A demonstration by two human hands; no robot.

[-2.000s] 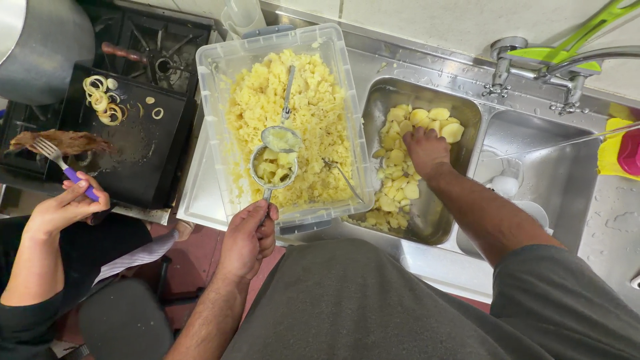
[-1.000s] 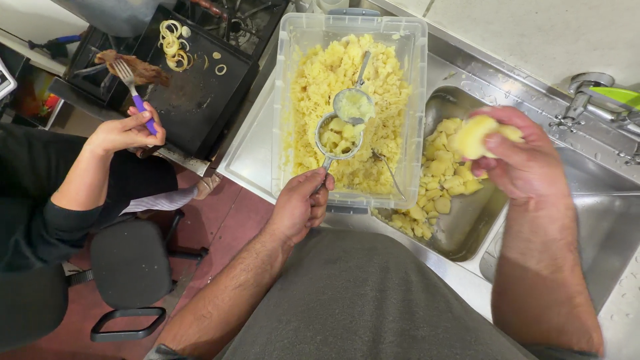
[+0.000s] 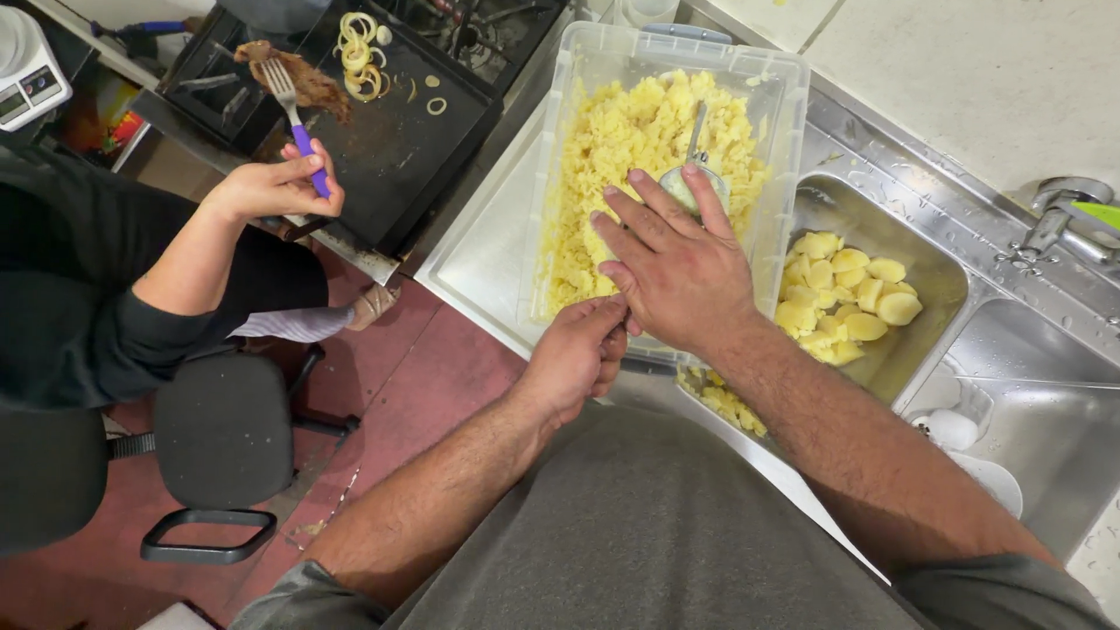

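A clear plastic bin [image 3: 798, 131] holds a heap of pressed potato [image 3: 630, 122]. Over its near edge my left hand [image 3: 579, 354] is closed on the handle of a metal potato ricer [image 3: 697, 131], whose round cup shows partly above my fingers. My right hand [image 3: 687, 262] lies palm down over the ricer, fingers spread, and hides most of the cup; whether potato is under the palm cannot be seen. Cooked potato slices [image 3: 844, 293] lie in the left basin of the steel sink [image 3: 932, 350], to the right of the bin.
At left, a co-worker's hand [image 3: 280, 188] holds a purple-handled fork [image 3: 302, 131] against meat [image 3: 306, 83] on a black griddle [image 3: 385, 166] with onion rings [image 3: 359, 57]. An office chair [image 3: 223, 429] stands below. A faucet [image 3: 1050, 223] is at right; a kitchen scale [image 3: 31, 79] is at far left.
My right hand took potato from the sink, lifted it, and has come left onto the ricer. My left hand still grips the handle. The view has shifted toward the left.
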